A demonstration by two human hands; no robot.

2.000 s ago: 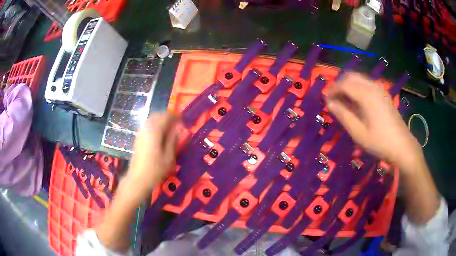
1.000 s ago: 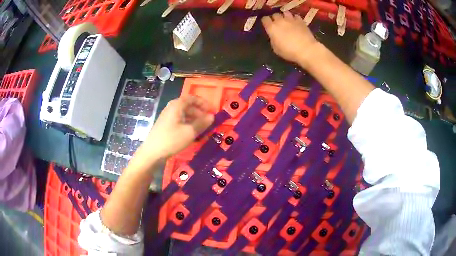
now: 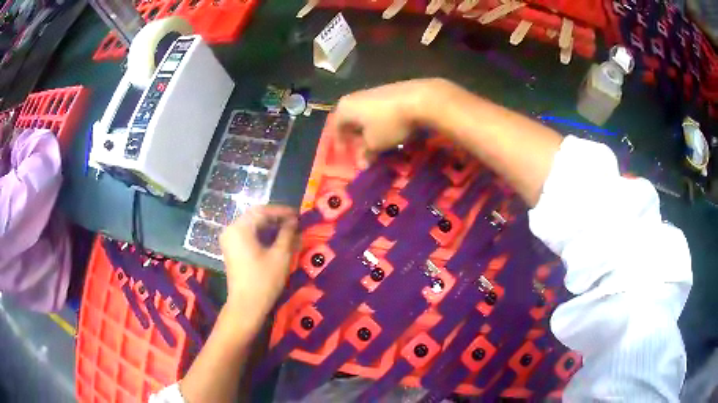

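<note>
A large red-orange compartment tray (image 3: 334, 161) lies in front of me, mostly covered by watches with purple straps and red cases with black round centres (image 3: 377, 274). My right hand (image 3: 379, 118) is over the tray's far left corner, fingers curled down; whether it holds anything is hidden. My left hand (image 3: 260, 248) is at the tray's left edge, fingers bent together near the end of a purple strap; I cannot tell if it grips it. My right forearm covers the tray's far rows.
A white tape dispenser (image 3: 169, 118) and a sheet of dark rectangles (image 3: 240, 169) stand left. A white block (image 3: 334, 43), a bottle (image 3: 601, 90) and tan strips (image 3: 519, 31) are behind. Another tray (image 3: 102, 334) is lower left. A person's pink sleeve (image 3: 31, 224) is far left.
My right hand has come back from the tan strips to the tray's far left corner. My left hand has moved down along the left edge. The view has shifted.
</note>
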